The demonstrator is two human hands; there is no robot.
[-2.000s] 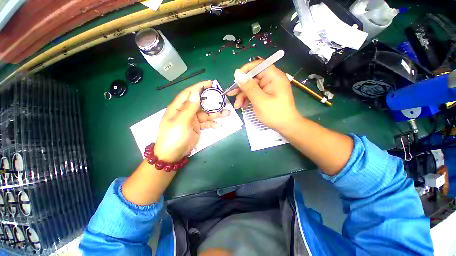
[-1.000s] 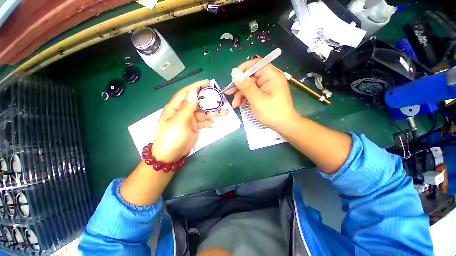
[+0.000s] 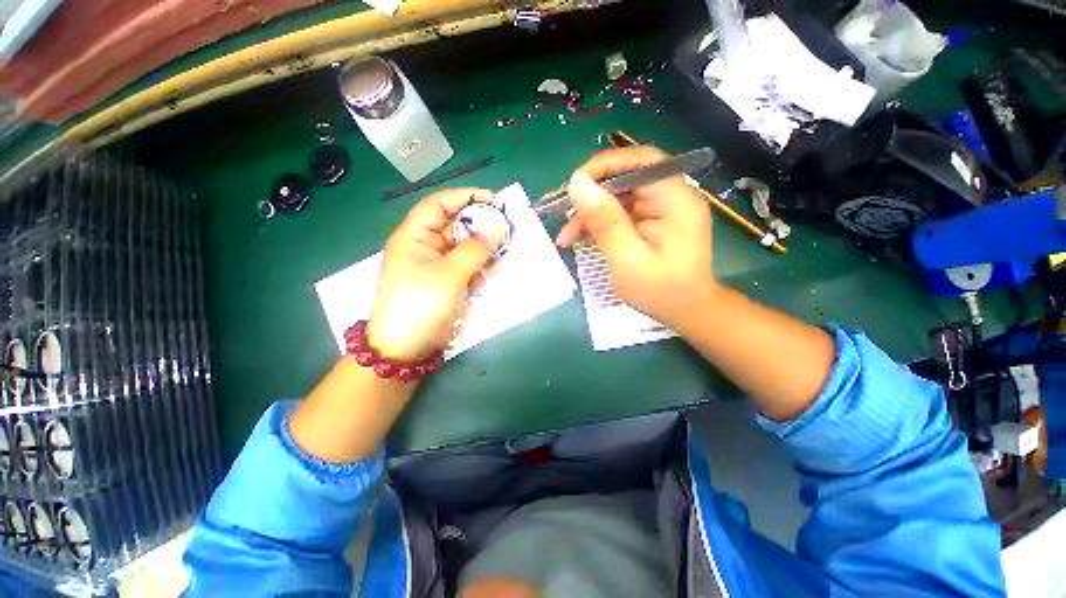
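My left hand [image 3: 427,275] holds a round watch head [image 3: 482,229] with a white face and dark rim between its fingers; the thumb covers part of the face. My right hand [image 3: 655,234] grips metal tweezers [image 3: 643,176], their tip pointing left, a short way right of the watch head and apart from it. Whether the tip holds a part cannot be told. White paper [image 3: 517,280] lies under the left hand. A lined sheet [image 3: 620,320] lies partly under the right hand.
A bottle [image 3: 409,134], a thin black stick [image 3: 438,179] and small black rounds [image 3: 290,193] are behind the hands. Stacked watch trays [image 3: 105,374] stand at left. A brass-coloured rod [image 3: 739,218], a black round-bodied item [image 3: 877,187] and a blue cylinder [image 3: 994,243] are at right.
The tweezers have moved away from the watch head to the right and turned flatter, looking darker. The left thumb now lies over the face. The bench view has shifted slightly.
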